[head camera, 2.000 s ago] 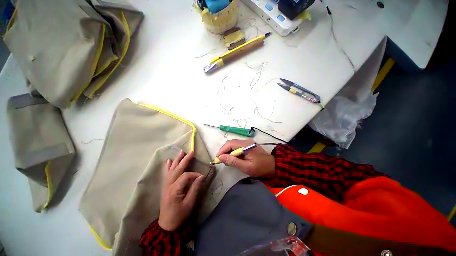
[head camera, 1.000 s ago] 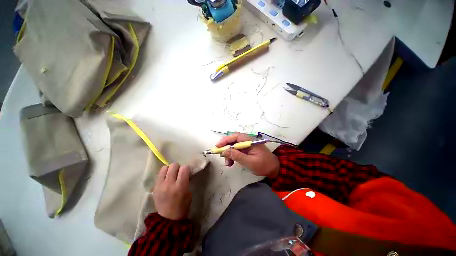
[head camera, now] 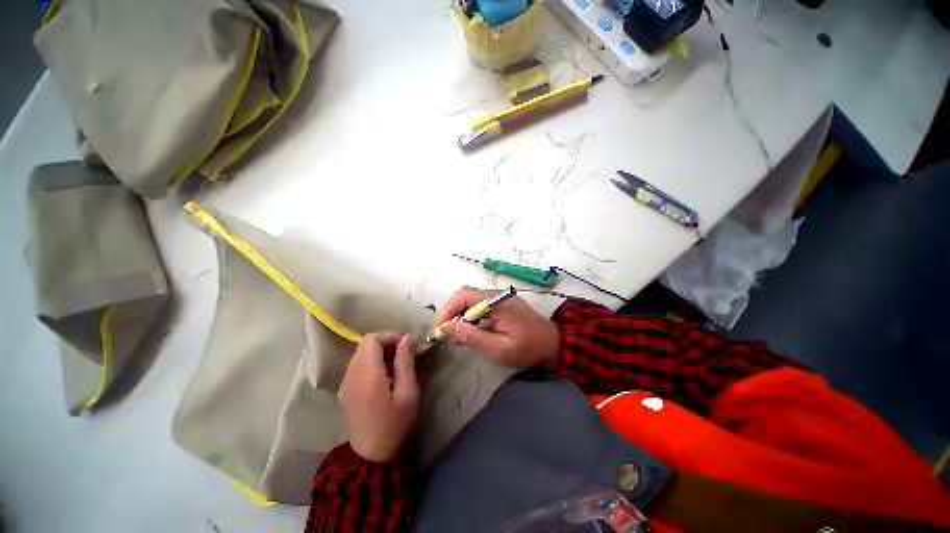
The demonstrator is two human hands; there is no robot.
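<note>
The beige cloth bag (head camera: 245, 354) with yellow-bound edges lies on the white table in front of me. My left hand (head camera: 380, 394) pinches its edge near the end of the visible yellow binding (head camera: 276, 273). My right hand (head camera: 505, 331) holds the slim pale yellow pen-shaped tool (head camera: 481, 308). Its tip points down and left at the cloth, close beside my left fingertips; whether it touches cannot be told. A thin wire runs back from the tool along my right forearm.
A green-handled tool (head camera: 519, 273) lies just beyond my right hand. Dark snips (head camera: 656, 198) lie near the right table edge. A yellow stick (head camera: 531, 112), small block (head camera: 526, 80), jar (head camera: 500, 40) and power strip (head camera: 615, 44) are at the back. Beige pieces (head camera: 156, 89) lie left.
Since one second ago the pen tool has tilted steeper and its tip has come to the cloth by my left fingers. The green handle, partly covered then, is visible again.
</note>
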